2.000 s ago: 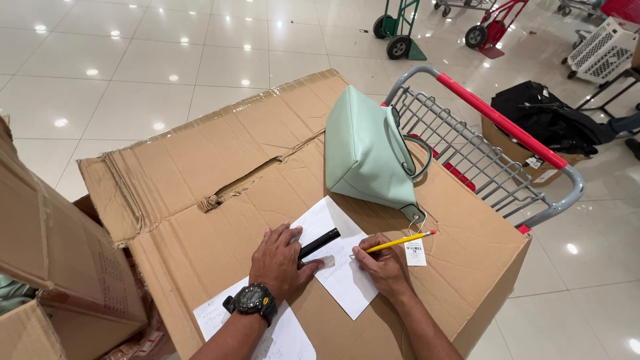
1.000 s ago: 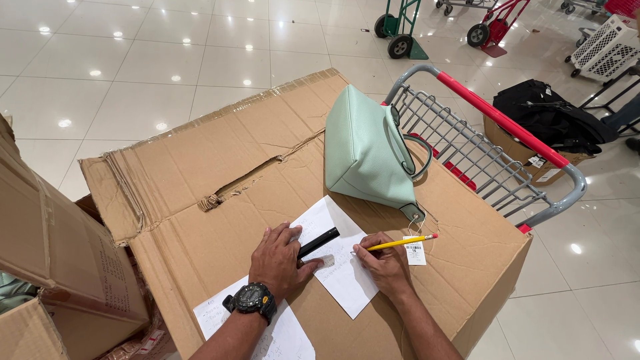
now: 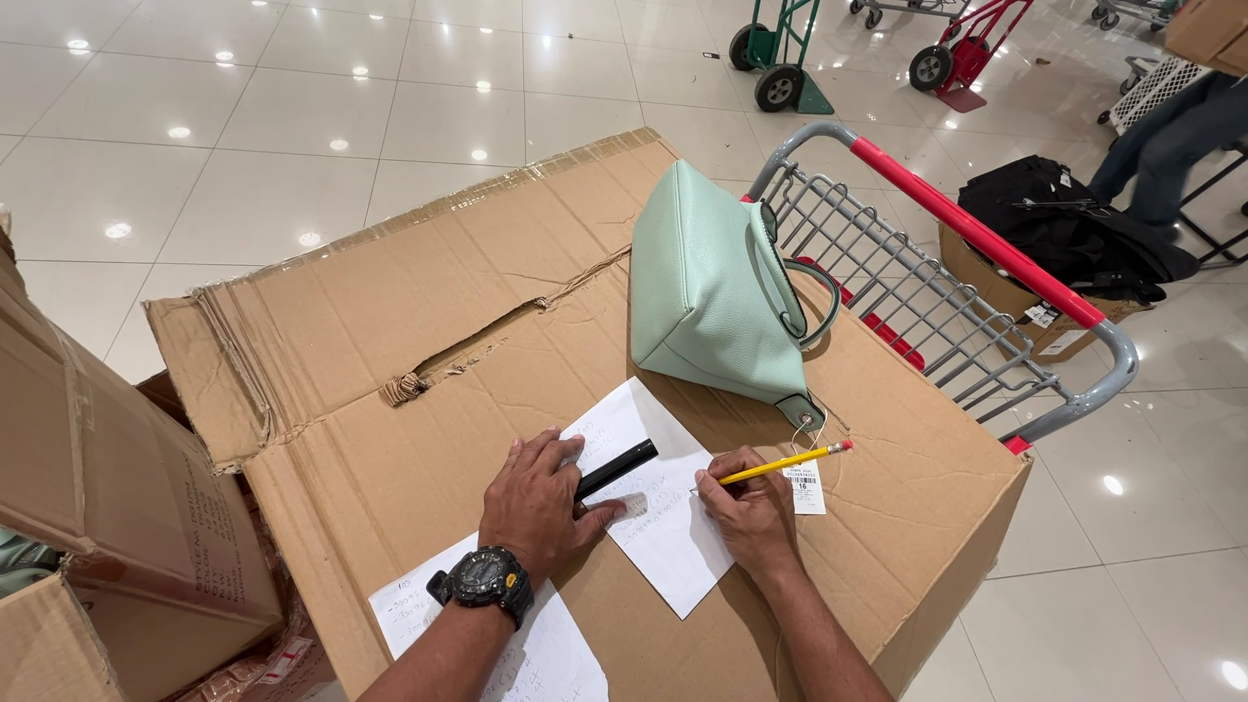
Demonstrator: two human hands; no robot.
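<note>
My right hand point(image 3: 753, 507) holds a yellow pencil point(image 3: 780, 462), its tip at a sheet of paper point(image 3: 673, 546) with handwriting. My left hand point(image 3: 546, 492) rests on that sheet's left edge, with a black marker point(image 3: 616, 470) under its fingers and a small whitish piece, perhaps an eraser point(image 3: 634, 506), by the thumb. A second written sheet point(image 3: 556, 643) lies under my left forearm, which wears a black watch. Just beyond, a mint-green handbag point(image 3: 712, 283) lies on its side, its tag point(image 3: 807, 487) beside my right hand. Everything rests on a large cardboard box point(image 3: 468, 351).
A metal shopping cart with a red handle point(image 3: 975, 229) adjoins the box's right side. An opened carton point(image 3: 107, 468) stands at left. Black bags point(image 3: 1063, 224) sit on another box at right, near a person's legs point(image 3: 1165, 136). Green point(image 3: 780, 58) and red point(image 3: 965, 58) hand trucks stand behind.
A person's legs and a cardboard box have come into view at the upper right. My left hand has stayed in place; the pencil's tilt in my right hand has altered slightly.
</note>
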